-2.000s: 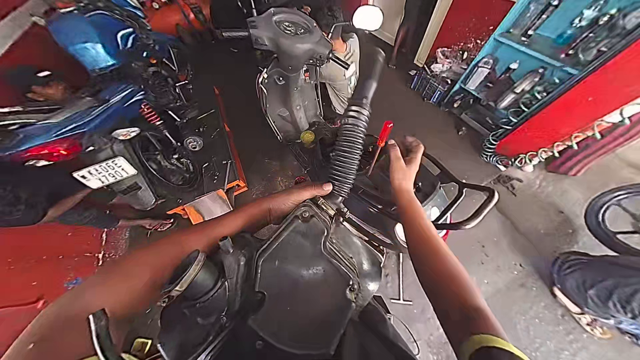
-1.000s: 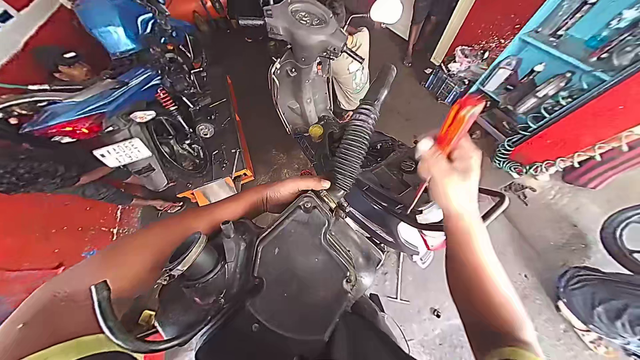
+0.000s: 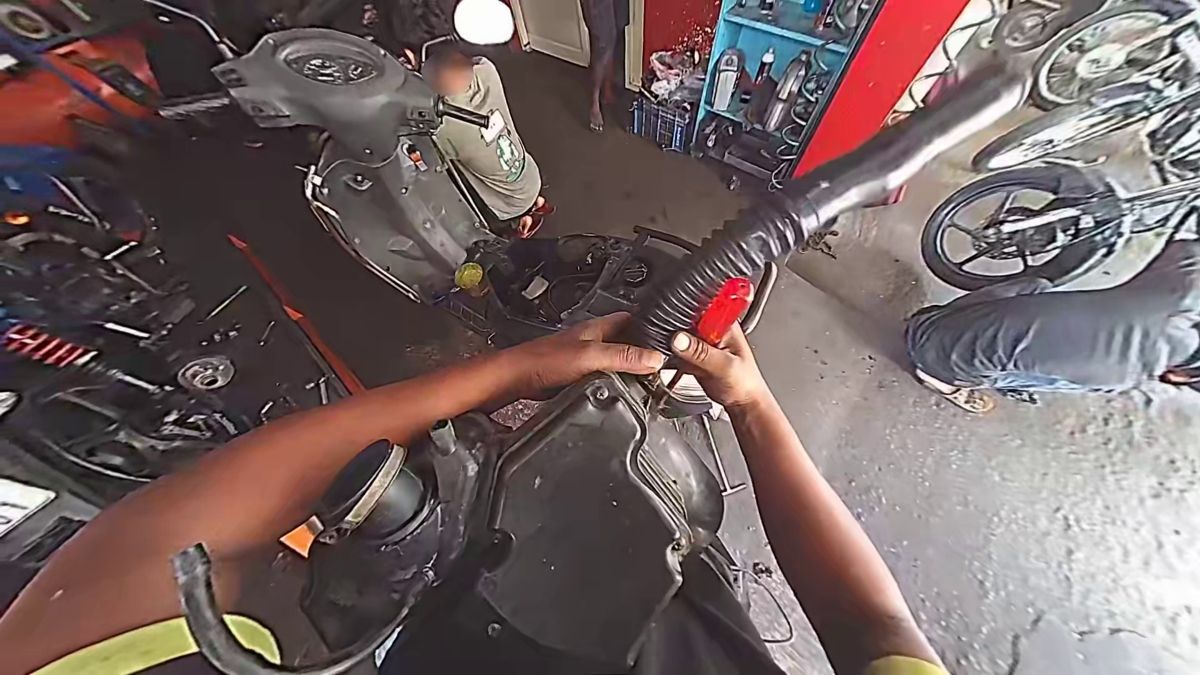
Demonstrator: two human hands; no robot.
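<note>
A black plastic air filter box [image 3: 581, 516] lies close in front of me, low in the view. From its top end a ribbed black rubber hose [image 3: 731, 253] slants up to the right. My left hand [image 3: 600, 354] grips the hose's base where it meets the box. In my right hand [image 3: 717, 366] is a screwdriver with a red handle [image 3: 724, 311], its shaft pointing down beside the hose's base; its tip is hidden. The right thumb touches the hose. A round inlet with a metal clamp [image 3: 375, 492] is at the box's left, above a curved black tube [image 3: 202, 600].
A partly stripped scooter [image 3: 375, 178] stands ahead, with a person [image 3: 487, 141] beside it. Motorcycle parts and an orange-edged lift [image 3: 300, 319] are at the left. Blue shelves [image 3: 750, 75] stand at the back, a motorcycle wheel [image 3: 1012, 225] and another person's leg [image 3: 1041, 342] at the right.
My right hand has brought the screwdriver from the right, apart from the hose, in to the hose's base. The hose now leans farther right. My left hand remains at its base.
</note>
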